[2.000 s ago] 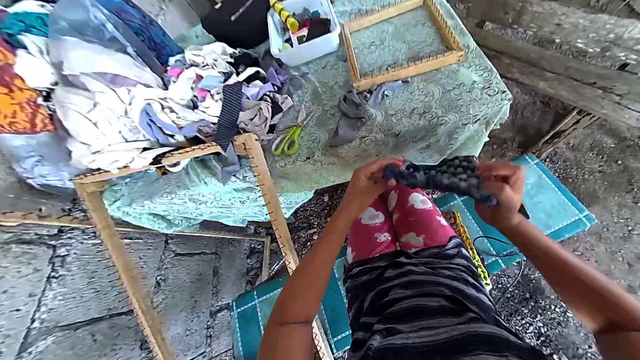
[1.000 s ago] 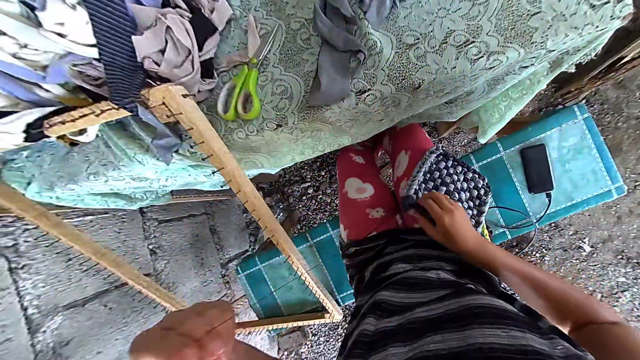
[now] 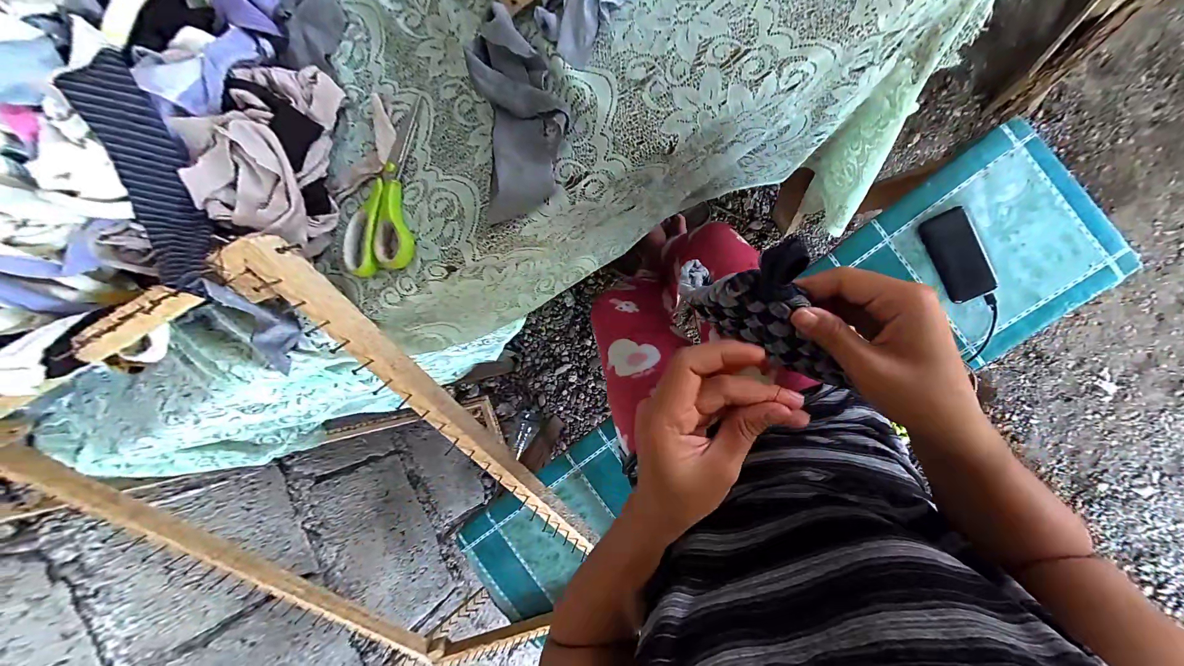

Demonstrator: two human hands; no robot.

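Observation:
A woven pad of black and grey fabric strips (image 3: 763,319) is held up above my lap, with a dark loop of cloth at its upper corner. My right hand (image 3: 874,338) pinches the pad's edge just below that loop, thumb on top. Close to the pad's lower left side is my left hand (image 3: 717,421), its thumb and fingertips drawn together; whether a thin strand lies between them I cannot tell. Part of the pad is hidden behind my fingers.
A wooden frame studded with nails (image 3: 407,384) leans at the table's edge on my left. Green-handled scissors (image 3: 379,222), a grey cloth strip (image 3: 523,120) and piled fabric scraps (image 3: 250,176) lie on the lace tablecloth (image 3: 647,139). A cabled black device (image 3: 957,254) rests on the teal-covered bench (image 3: 1045,217).
My left hand has come from the frame's lower end to the pad. The pad, lying on my thigh under my right hand a second ago, is now raised and pinched at its edge.

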